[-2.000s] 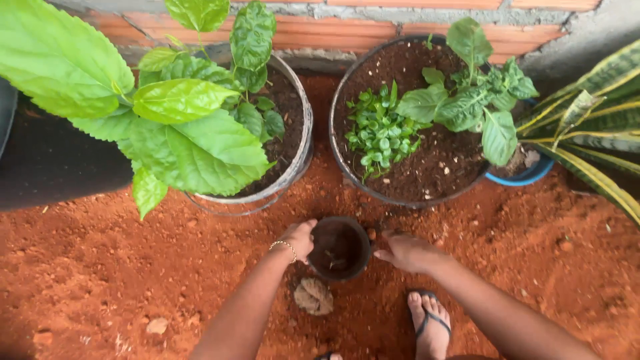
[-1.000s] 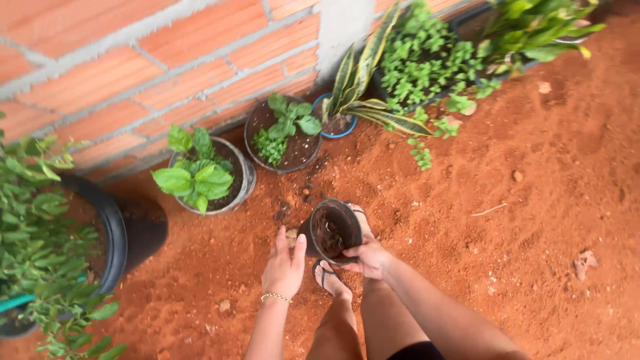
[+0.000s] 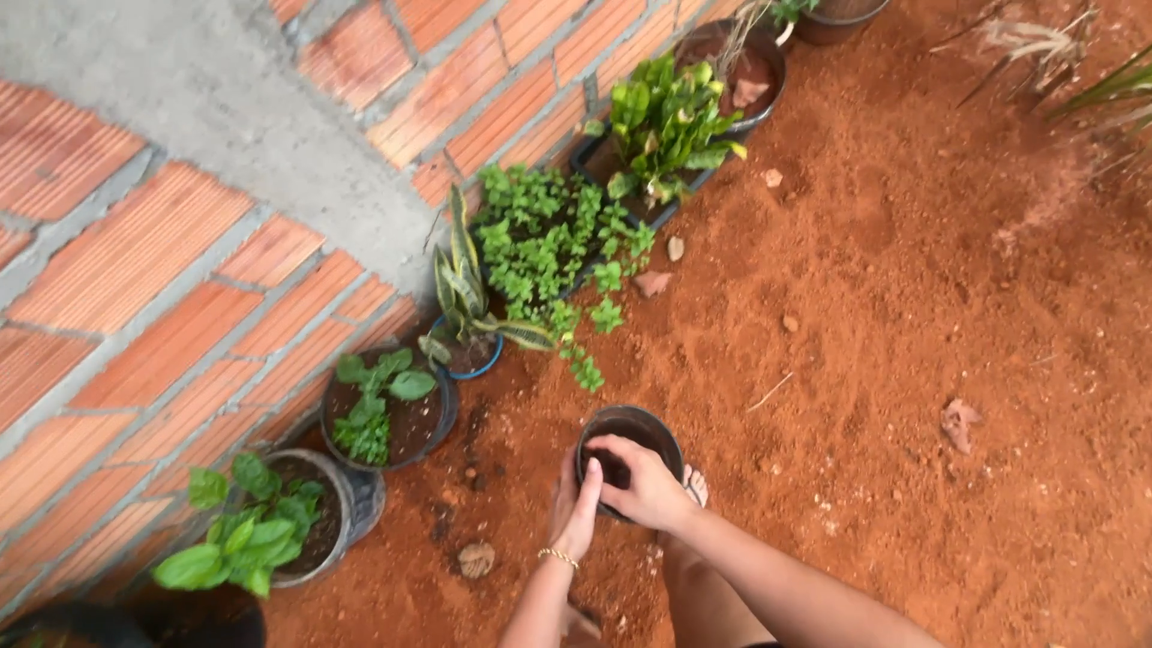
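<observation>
A round dark plant pot [image 3: 668,436] is held up over the red soil near the lower middle. My left hand [image 3: 576,513], with a gold bracelet at the wrist, supports the pot's left side. My right hand [image 3: 641,486] is at the near rim, its fingers reaching over the opening, where the fingertips are partly hidden inside. What the pot holds is mostly covered by that hand; its inside looks dark. Both forearms come in from the bottom edge.
Along the brick wall [image 3: 306,306] stand several potted plants, among them a snake plant [image 3: 462,279] in a blue-rimmed pot, a trailing leafy plant [image 3: 540,238] and a large-leaved plant [image 3: 261,531]. Stones and a dry brown lump [image 3: 476,560] lie on the soil.
The pot was on the ground between both hands two seconds ago, then held up and tilted. Now my right hand's fingers have moved into its mouth. The view has swung right along the wall.
</observation>
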